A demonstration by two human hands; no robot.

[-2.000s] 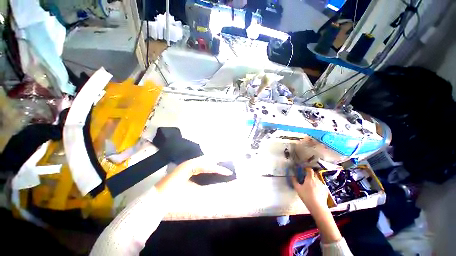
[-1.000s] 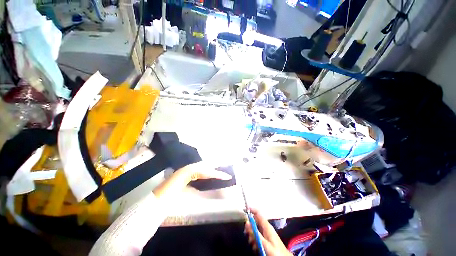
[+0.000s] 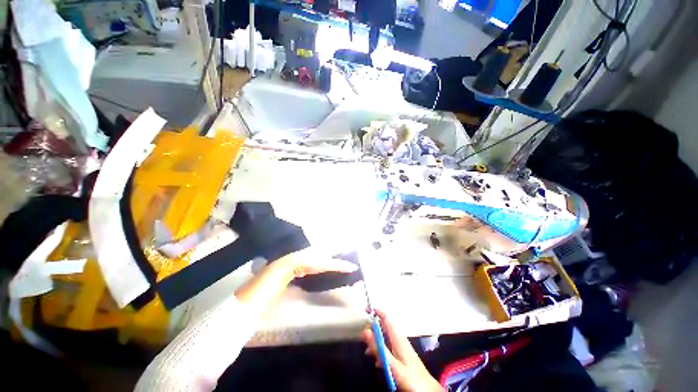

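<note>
A black cut piece (image 3: 268, 230) with angled ends lies on the white table, its long arm reaching left onto the yellow surface. My left hand (image 3: 295, 268) lies over a smaller dark piece (image 3: 329, 280) and presses or holds its edge; glare hides the fingertips. My right hand (image 3: 394, 348) holds a slim tool with a blue handle (image 3: 380, 348), seemingly the scissors, at the table's front edge. Its thin metal end points up to the dark piece's right edge. Whether it touches is lost in the glare.
The sewing machine head (image 3: 490, 200) with a blue stripe stands at right. A yellow parts box (image 3: 497, 295) sits at the table's right end. A white curved band with black edge (image 3: 111, 222) lies on yellow tape (image 3: 180, 172) at left. Thread cones (image 3: 541, 83) stand above right.
My right hand has moved left from beside the parts box to the front edge, bringing the blue-handled tool upright to the dark piece. My left hand has stayed nearly in place.
</note>
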